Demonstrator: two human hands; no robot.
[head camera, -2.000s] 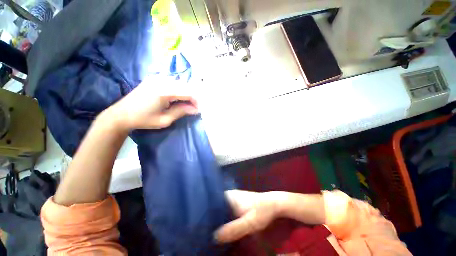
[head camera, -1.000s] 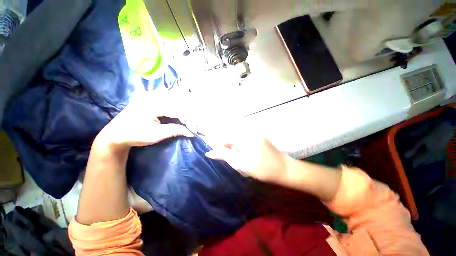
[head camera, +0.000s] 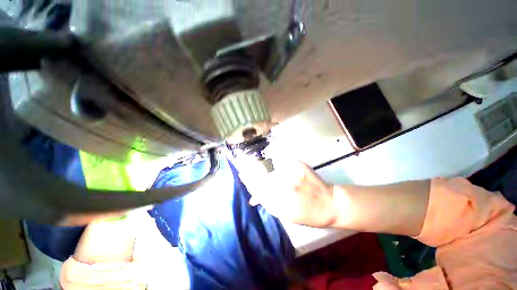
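The navy garment (head camera: 227, 226), bright blue under the lamp, runs from the lower middle up to the needle area of the sewing machine (head camera: 363, 39). The machine head fills the top of the view, with its ribbed knob (head camera: 242, 115) in front. My right hand (head camera: 300, 195) lies at the garment's right edge beside the needle area; its fingertips are lost in glare. My left hand (head camera: 133, 229) is at the garment's left side, overexposed and partly behind a blurred dark strip, so its fingers cannot be made out.
A smartphone (head camera: 365, 116) lies on the white machine table (head camera: 419, 161) under the machine arm. A neon green piece (head camera: 105, 170) is at left, with more navy cloth behind. Red cloth (head camera: 346, 263) covers the lap. A pale panel (head camera: 499, 126) is set in the table at right.
The view has moved close to the machine head, which now covers the top and left. The garment edge and my right hand have moved up to the needle area.
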